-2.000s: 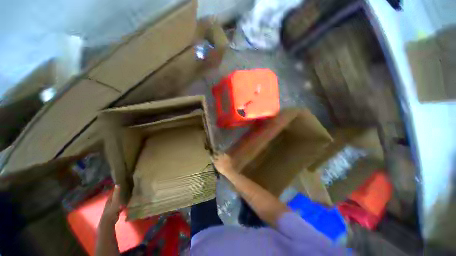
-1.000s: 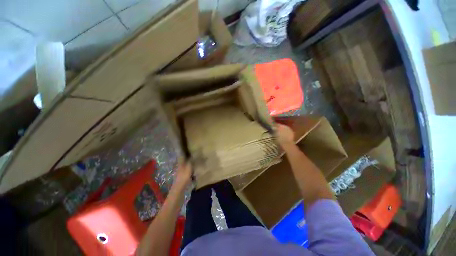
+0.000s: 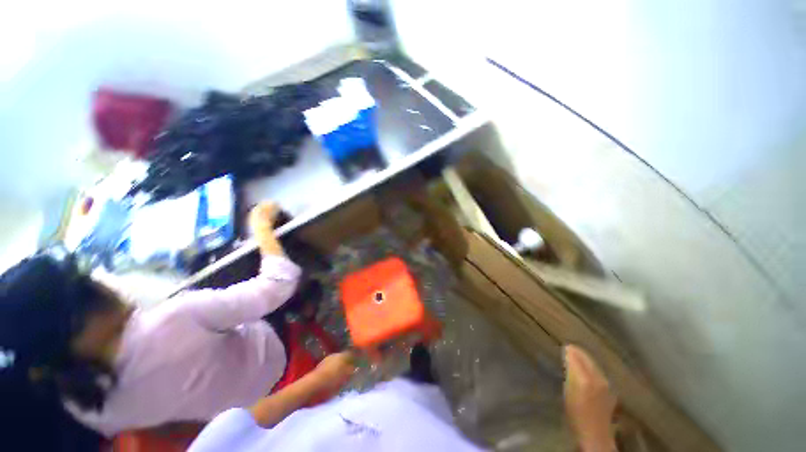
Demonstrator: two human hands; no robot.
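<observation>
The view is blurred. My left hand (image 3: pixel 332 372) is low in the centre, just below an orange square stool (image 3: pixel 382 302). Its fingers are too blurred to read, and nothing clearly shows in it. My right hand (image 3: pixel 588 393) is raised at the lower right, in front of long brown cardboard (image 3: pixel 566 318). Its fingers point up, and whether it touches the cardboard cannot be told. The open carton held earlier does not clearly show.
A person in a pale pink top (image 3: pixel 208 322) sits at the left, one hand on the white-topped table (image 3: pixel 287 190). A black tangled heap (image 3: pixel 221 141) and blue-white boxes (image 3: pixel 349 132) lie on it. A pale wall (image 3: pixel 689 132) is at the right.
The view has swung from the floor cartons to the table and seated person. My hands are now wide apart, and the open carton no longer shows between them.
</observation>
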